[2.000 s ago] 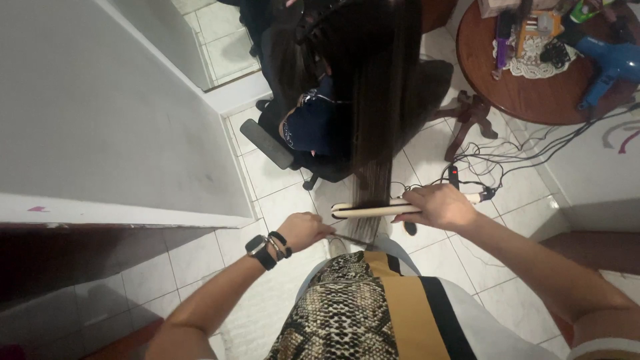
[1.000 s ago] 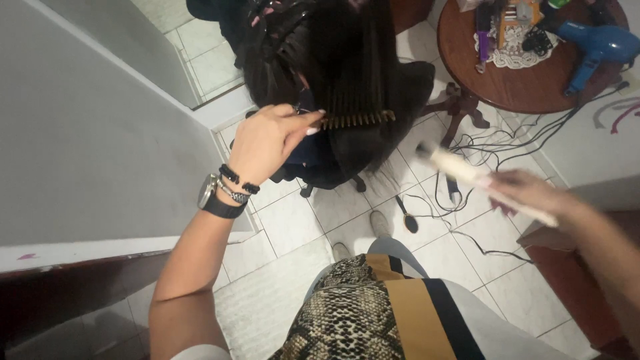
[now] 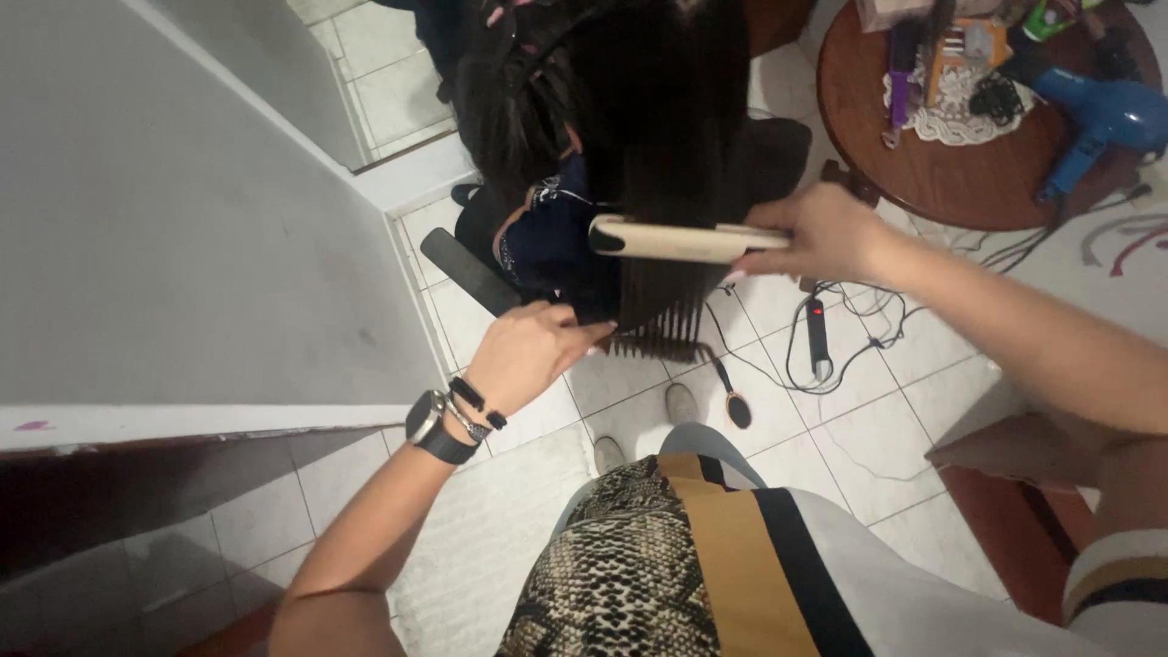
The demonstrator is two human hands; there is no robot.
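A seated person's long dark hair [image 3: 675, 119] hangs down in front of me. My left hand [image 3: 538, 351] holds a wide-toothed comb [image 3: 662, 347] by its end, its teeth up in the lower part of a hair section. Above the comb, my right hand [image 3: 817, 237] grips a cream hair straightener [image 3: 684, 241] by the handle end. The straightener lies across the same section, its plates close together with hair passing at them; whether they are fully closed on it cannot be told. Part of the person's dark blue top [image 3: 557, 237] shows to the left of the hair.
A round wooden table [image 3: 912, 173] at upper right bears a blue hair dryer [image 3: 1109, 123], a purple-handled tool [image 3: 899, 82] and a lace doily. Cords and a power strip [image 3: 817, 338] lie on the tiled floor beside a hairbrush [image 3: 737, 409]. A chair armrest [image 3: 470, 272] juts out left; a grey wall stands beyond.
The straightener was away to the right of the hair one second ago and is now across it. My left hand and the comb have moved down the hair.
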